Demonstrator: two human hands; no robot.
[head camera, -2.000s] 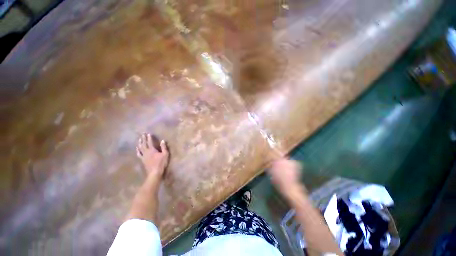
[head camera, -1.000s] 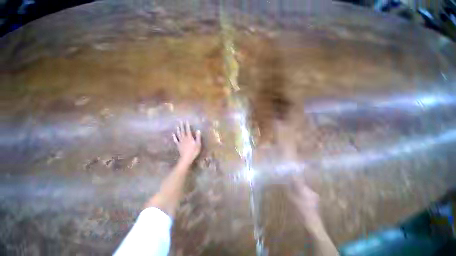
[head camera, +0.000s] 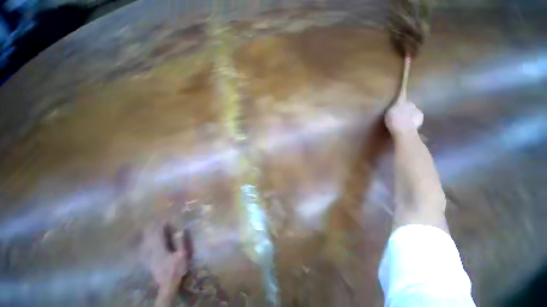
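Observation:
The brown cutting table (head camera: 300, 78) fills most of the view. My right hand (head camera: 404, 117) is closed around the pale wooden handle of a table brush (head camera: 410, 30). The brush reaches away from me over the far part of the table, its brown bristle head cut by the top edge of the picture. My left hand (head camera: 170, 258) is blurred at the lower left, low over or on the table, fingers apart, holding nothing that shows.
A pale tape-like seam (head camera: 255, 219) crosses the table between my hands. Blurred dark and blue things lie beyond the table's edge at the upper left. A dark green patch shows at the lower right corner.
My right hand has moved forward with the brush, which now shows clearly near the top edge. My left hand sits lower and further left in the picture. The view has turned and shifted.

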